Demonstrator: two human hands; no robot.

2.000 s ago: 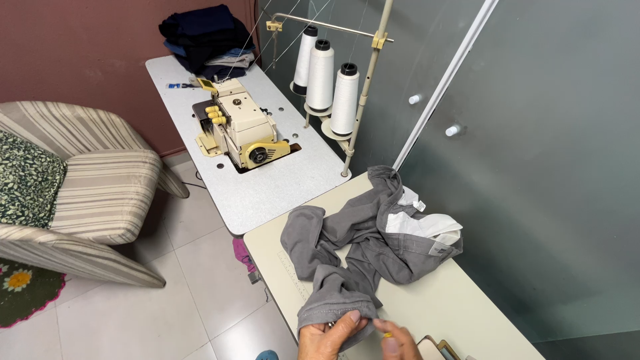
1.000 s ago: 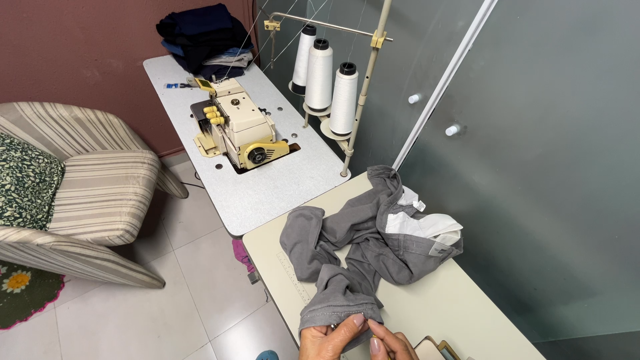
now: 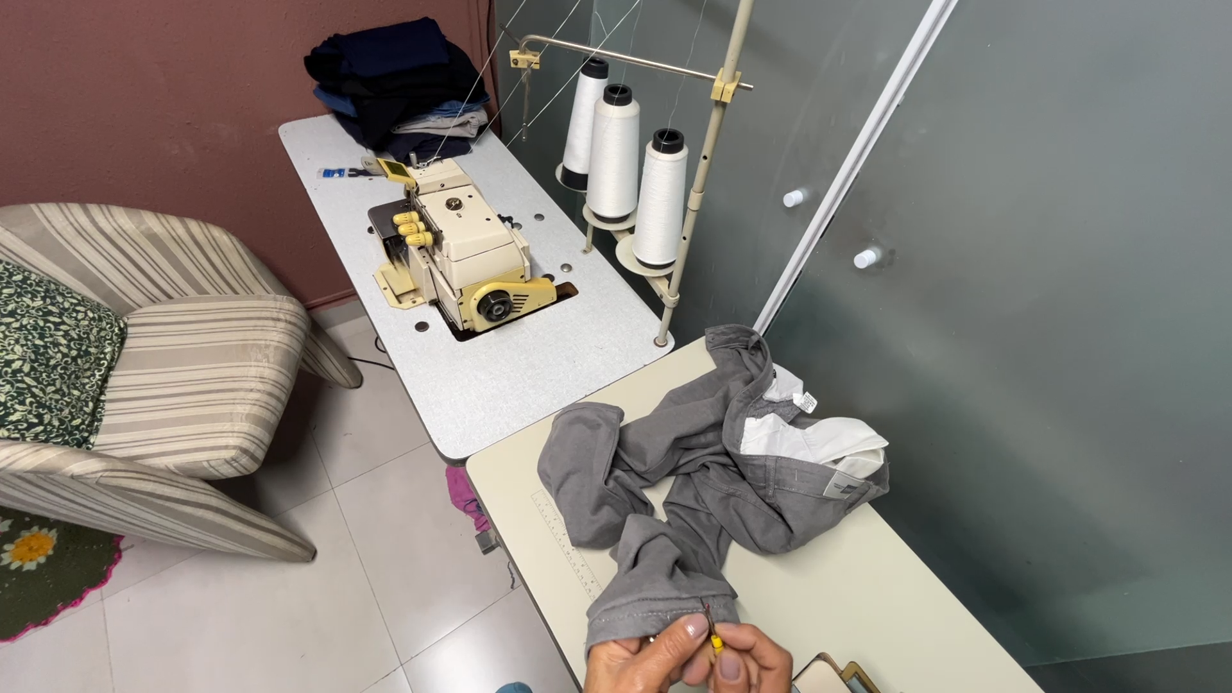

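Gray trousers [image 3: 712, 472] lie bunched on a cream sewing table, their white pocket lining and waistband toward the right. The hem of one leg comes down to the table's near part, where my left hand [image 3: 647, 662] pinches it between thumb and fingers. Close beside it, my right hand [image 3: 746, 659] holds a small tool with a yellow handle [image 3: 716, 643], which looks like a seam ripper; its thin metal tip is against the hem stitching. The fingers hide part of the tool and the hem edge.
Beyond the cream table [image 3: 866, 597] stands an overlock machine [image 3: 462, 245] on a gray-white table [image 3: 510, 385], with thread cones [image 3: 614, 154] and folded dark clothes [image 3: 385, 77]. A striped armchair [image 3: 202, 366] is at left, a frosted glass partition [image 3: 1059, 289] at right. Metal machine parts [image 3: 847, 676] show at the bottom edge.
My right hand has moved in against my left hand at the hem; two seconds ago it was a little to the right, blurred. The trousers lie much as before.
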